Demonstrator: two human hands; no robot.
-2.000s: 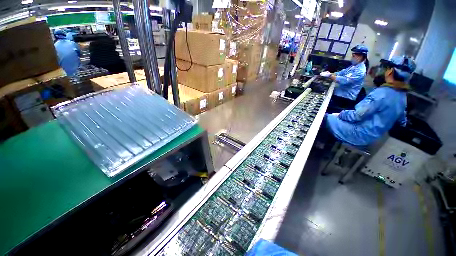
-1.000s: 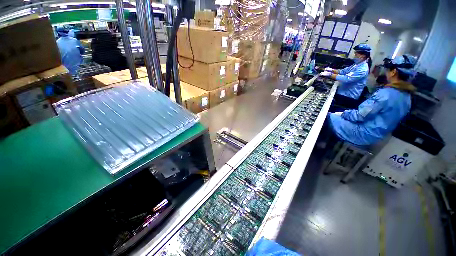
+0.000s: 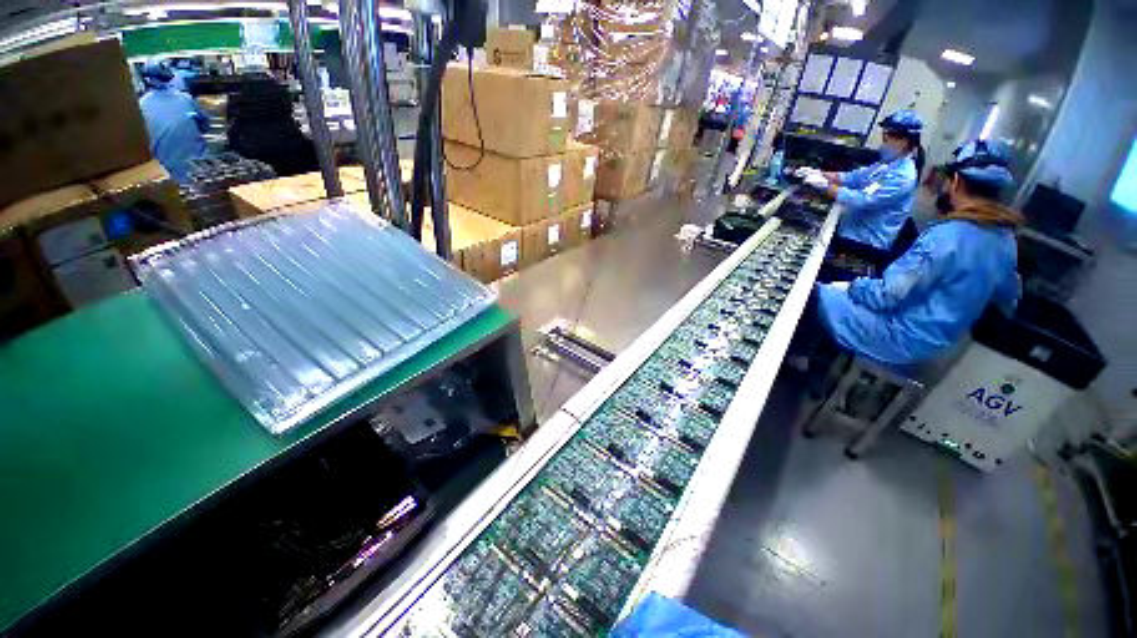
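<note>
Green circuit boards (image 3: 586,499) lie edge to edge in a long row on the conveyor, with dark blocks repeated along them. The row runs from the bottom of the picture away to the upper right. Long white rails (image 3: 717,505) border it on both sides. A black parts bin (image 3: 331,530) sits under the green-topped bench at the lower left, with gold and pinkish glints at its right side. Neither of my hands is in the picture. Only a piece of blue sleeve (image 3: 673,619) shows at the bottom edge, beside the right rail.
Ribbed clear plastic trays (image 3: 312,312) lie on the green bench top (image 3: 112,436). Two people in blue smocks sit right of the conveyor; one (image 3: 923,293) is nearer, the other (image 3: 879,193) has hands at its far end. Cartons (image 3: 505,119) stand behind. A white AGV box (image 3: 985,405) stands right.
The nearer seated person's head and upper body have shifted slightly. The farther person's hands have moved a little. The blue sleeve at the bottom edge is nearly unchanged.
</note>
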